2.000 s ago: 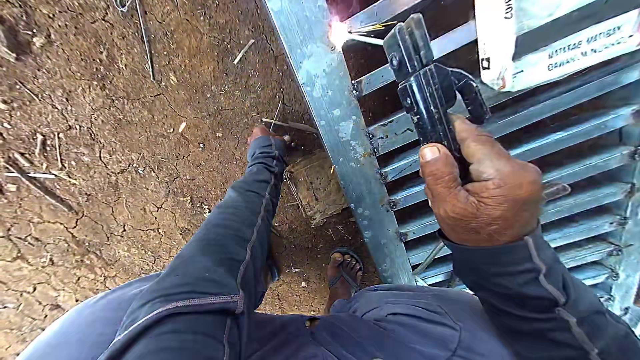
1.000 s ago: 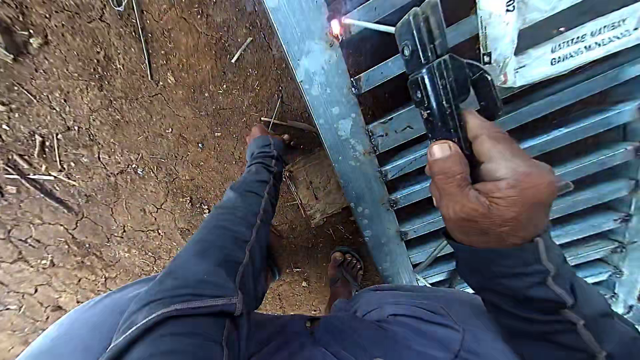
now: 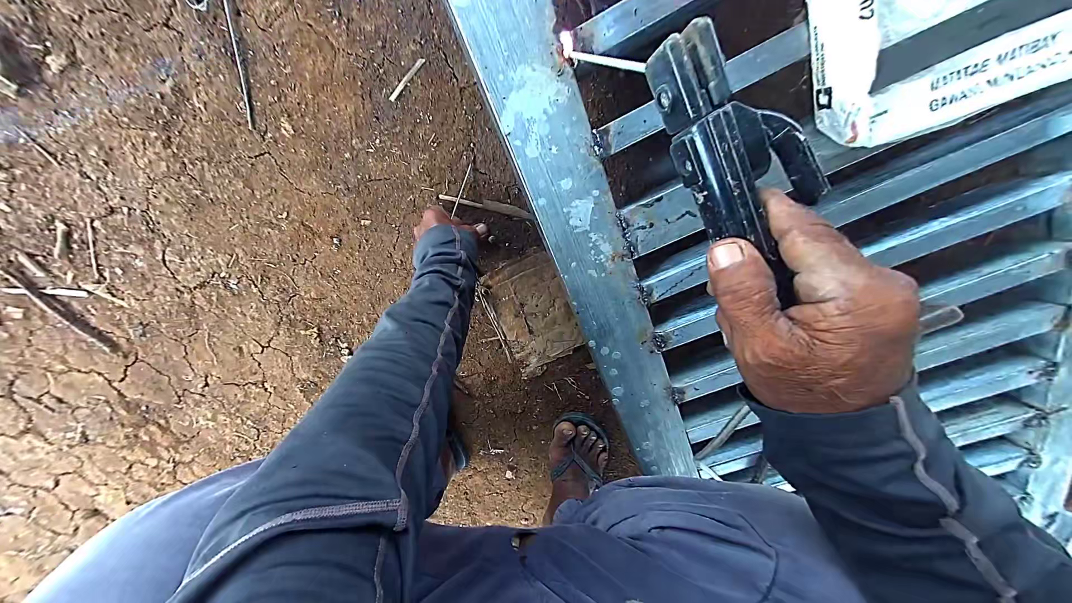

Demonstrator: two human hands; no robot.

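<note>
My right hand grips a black welding electrode holder above the slats of a galvanized steel frame. A welding electrode sticks out leftward from its jaws, and its tip glows pink-white at the joint where a slat meets the long side rail. Dark weld beads mark the slat ends further down that rail. My left hand is low over the ground, left of the rail, beside a thin stick; its fingers are mostly hidden by the sleeve, so whether it holds anything cannot be told.
A printed sack lies on the slats at upper right. A flat brown slab lies on the cracked soil beside the rail, near my sandalled foot. A thin dark rod and dry twigs are on the ground at left.
The bright, sparking arc has dwindled to a small glow at the electrode tip. My right hand with the holder has shifted slightly right and down. My left hand has stayed in place.
</note>
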